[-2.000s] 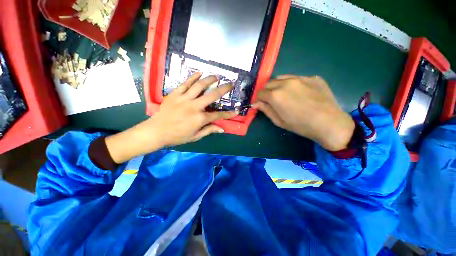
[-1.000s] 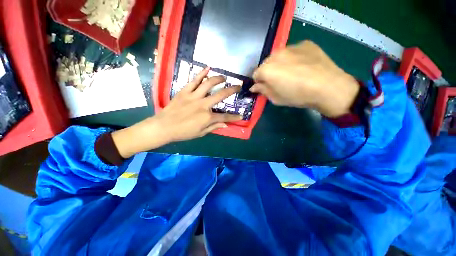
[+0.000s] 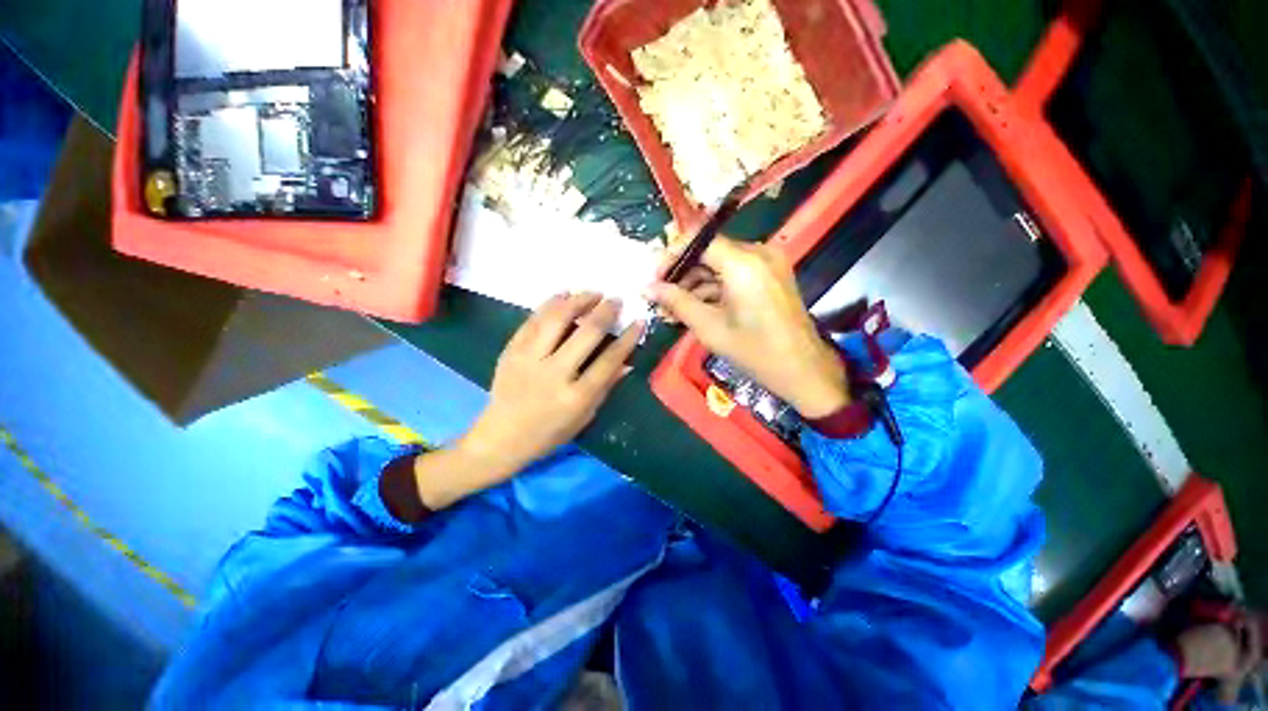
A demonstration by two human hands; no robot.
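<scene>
My right hand [image 3: 751, 306] holds dark tweezers [image 3: 702, 236], whose upper end points towards the red bin. Its fingertips are over the right edge of the white sheet [image 3: 508, 261]. My left hand [image 3: 554, 375] is beside it, fingertips at the sheet's front edge, close to the right fingertips. Whether a small part is between them cannot be told. Pale tabs [image 3: 522, 188] and thin dark leads [image 3: 591, 146] lie behind the sheet. An opened tablet [image 3: 932, 257] lies in a red tray [image 3: 1022, 139] to the right, partly hidden by my right forearm.
A red parts bin [image 3: 862, 63] full of pale tabs stands behind my hands. Another opened tablet [image 3: 271, 139] lies on stacked red trays [image 3: 403, 208] at left. More red trays are at right, with another person's hand [image 3: 1221, 646] at the lower right. A white strip [image 3: 1119, 396] edges the bench.
The view has turned left. Both hands have left the tablet and come together at the white sheet. The tweezers now show clearly in my right hand.
</scene>
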